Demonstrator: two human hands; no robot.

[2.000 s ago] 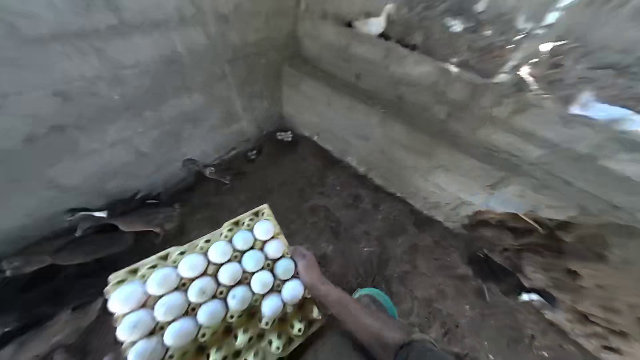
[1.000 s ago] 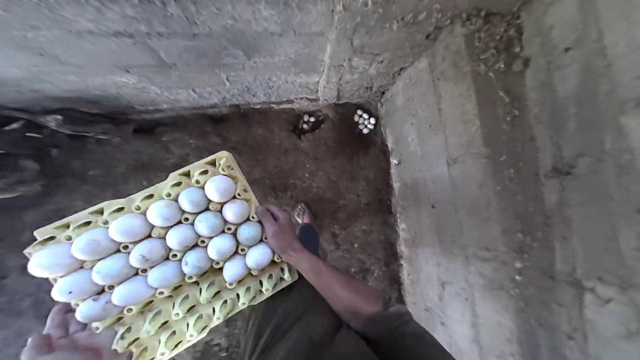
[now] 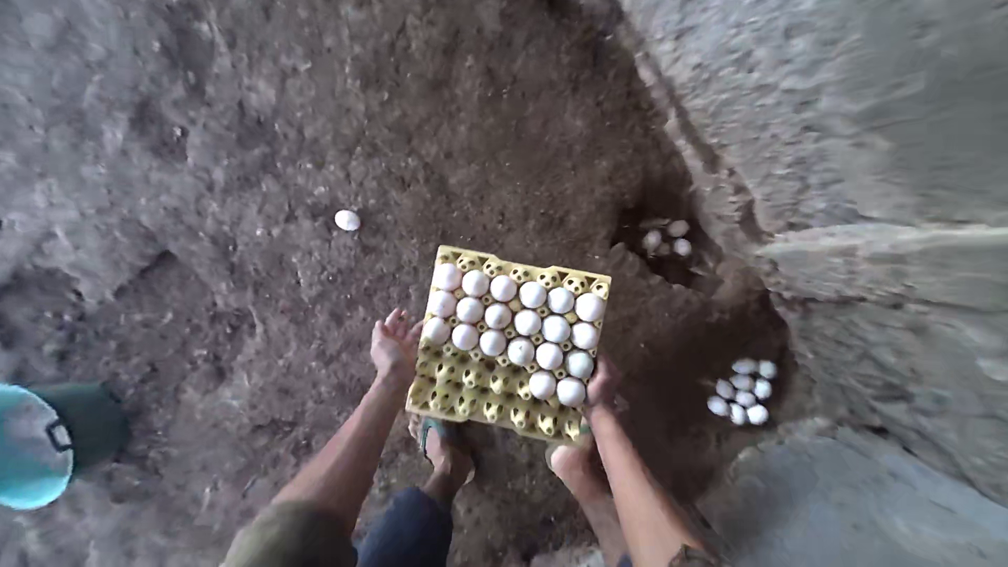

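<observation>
A yellow egg tray point(image 3: 457, 394) with rows of white eggs point(image 3: 528, 323) is held level above the dirt floor, over my feet. Its lower rows show bare cups except for two eggs at the right. My right hand point(image 3: 603, 383) grips the tray's right edge, the fingers partly hidden beneath it. At the left edge, my left hand point(image 3: 396, 342) is palm up with fingers spread, beside the tray; whether it bears any weight is hard to tell. A single white egg point(image 3: 347, 220) lies on the floor, up and left of the tray.
Several eggs point(image 3: 740, 391) lie clustered on the soil at the right, near a concrete wall point(image 3: 898, 354). Farther up, a hollow in the dirt holds more eggs point(image 3: 667, 239). A green bucket point(image 3: 90, 425) is at the left edge. My sandaled feet point(image 3: 447, 457) are below the tray.
The view has swung down to the floor. The tray, tilted at lower left before, now lies near the middle of the view. The bucket and the lone egg have come into view.
</observation>
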